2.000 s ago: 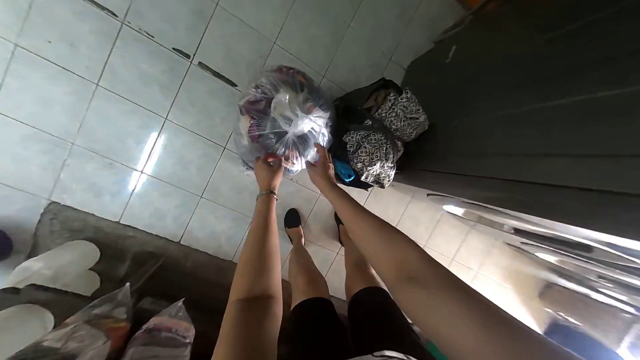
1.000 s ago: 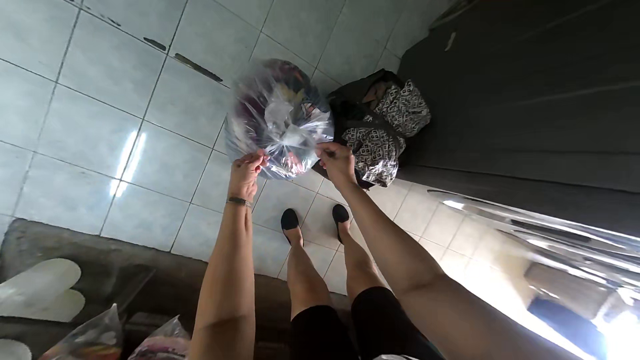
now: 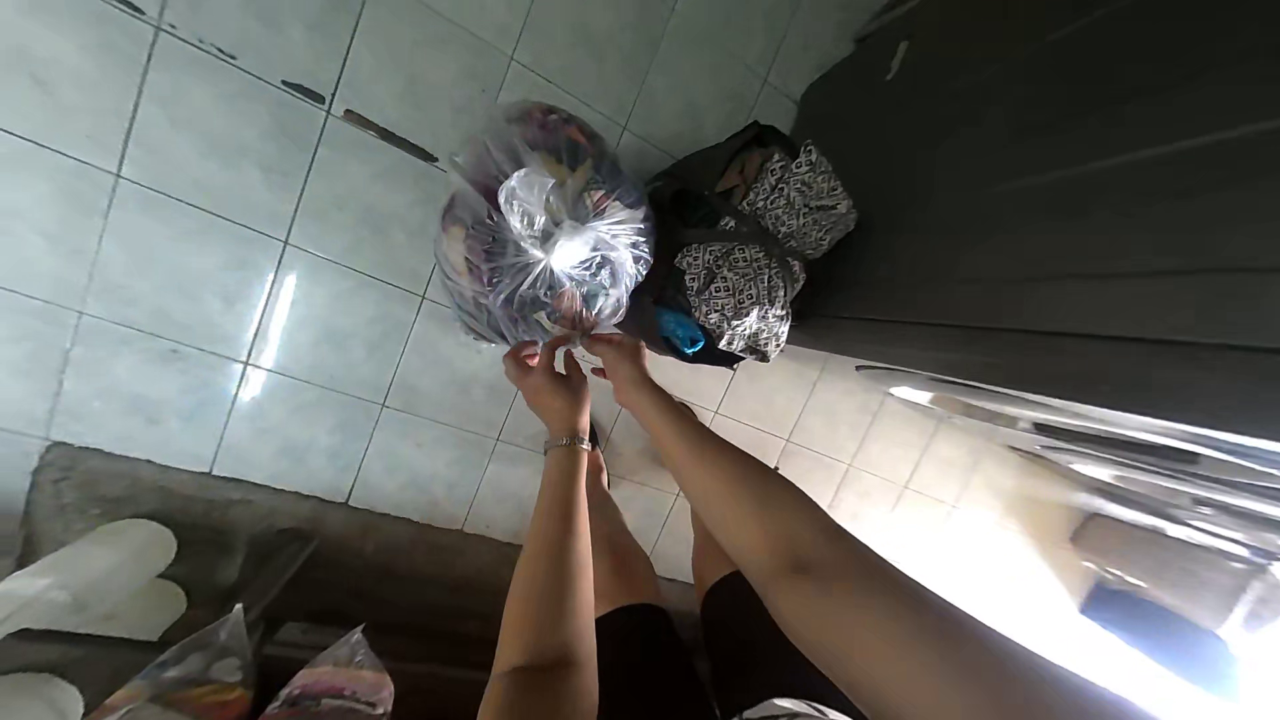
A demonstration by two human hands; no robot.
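A large clear plastic bag [image 3: 540, 230] full of dark and coloured items, perhaps cloth, rests on the tiled floor, its gathered plastic shining near the middle. At the bag's near edge, my left hand [image 3: 550, 380] pinches a bit of the plastic, a bracelet on its wrist. My right hand [image 3: 617, 362] is right beside it, fingertips on the same edge. The fingers of both hands nearly meet, and what exactly lies between them is partly hidden. Touching the bag's right side is a dark bag [image 3: 690, 205] with black-and-white patterned cloth [image 3: 745, 285] and a blue item [image 3: 680, 330].
A large dark piece of furniture [image 3: 1000, 200] stands on the right. At the lower left, beyond a concrete ledge [image 3: 400, 540], are white rounded objects [image 3: 90, 575] and filled clear bags [image 3: 335, 680]. My feet and legs are below the hands, on the tiled floor [image 3: 340, 350].
My hands were apart along the bag's near edge a second ago; now they have come together there. The view has shifted somewhat.
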